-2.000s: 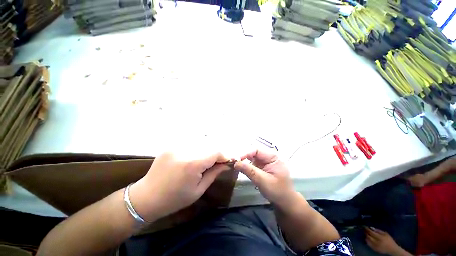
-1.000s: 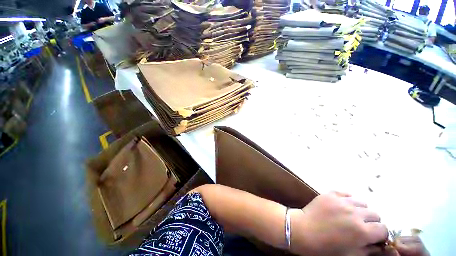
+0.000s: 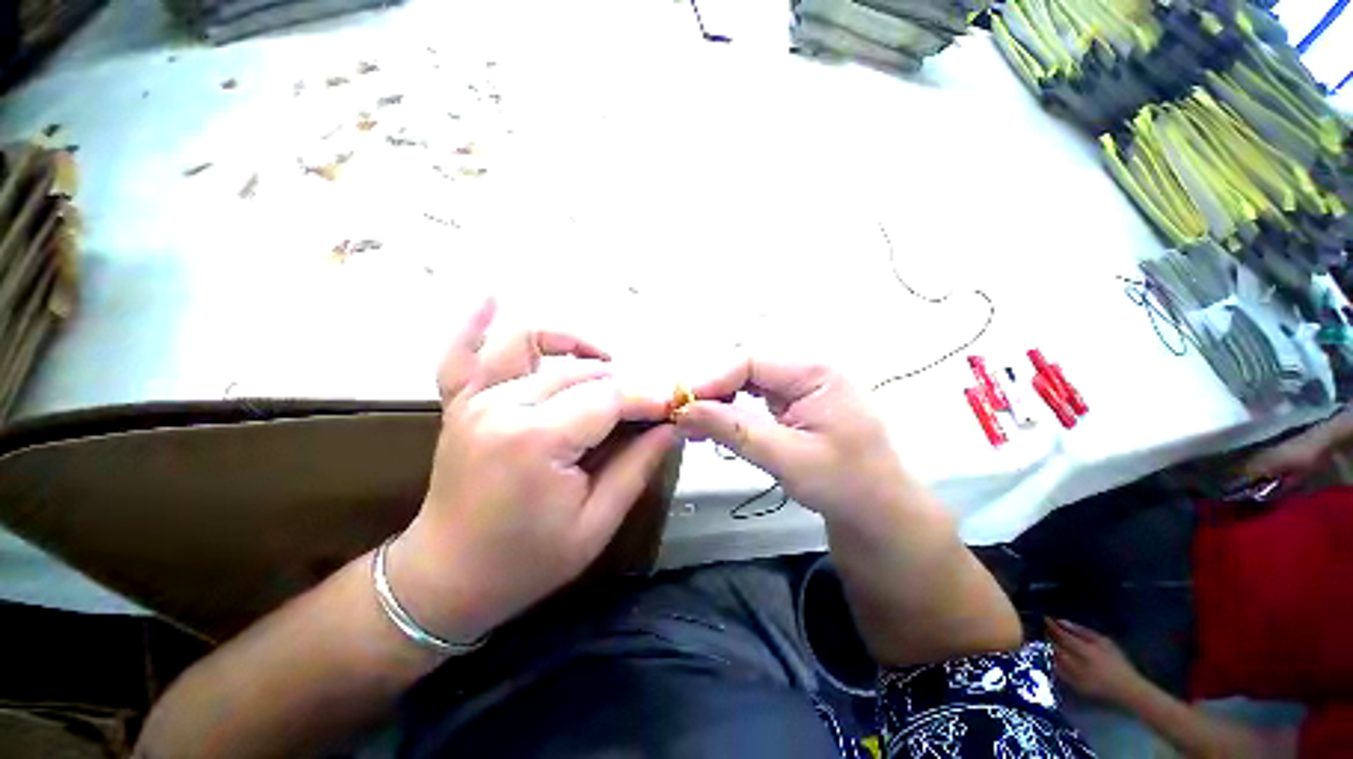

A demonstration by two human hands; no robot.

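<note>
A large brown fabric piece (image 3: 297, 497) lies along the table's near edge and over my lap, its folded top edge facing up. My left hand (image 3: 534, 445) pinches its right corner between thumb and forefinger. My right hand (image 3: 801, 430) pinches the small tan-yellow binding end (image 3: 681, 400) at that corner. The two hands' fingertips nearly meet there. A thin dark cord (image 3: 965, 329) loops over the table and shows again below my right hand. Whether a tool is inside my right hand is hidden.
Small tan offcuts (image 3: 334, 166) lie scattered on the white table (image 3: 712, 163). Red small tools (image 3: 985, 400) lie at the right. Brown pieces (image 3: 33, 267) are stacked left, grey pieces with yellow edges (image 3: 1202, 163) at far right. A person in red (image 3: 1276, 593) sits at right.
The view has swung back from the aisle and the brown stacks to the table. Both hands still pinch the piece's corner; my left hand's outer fingers are more spread than two seconds ago.
</note>
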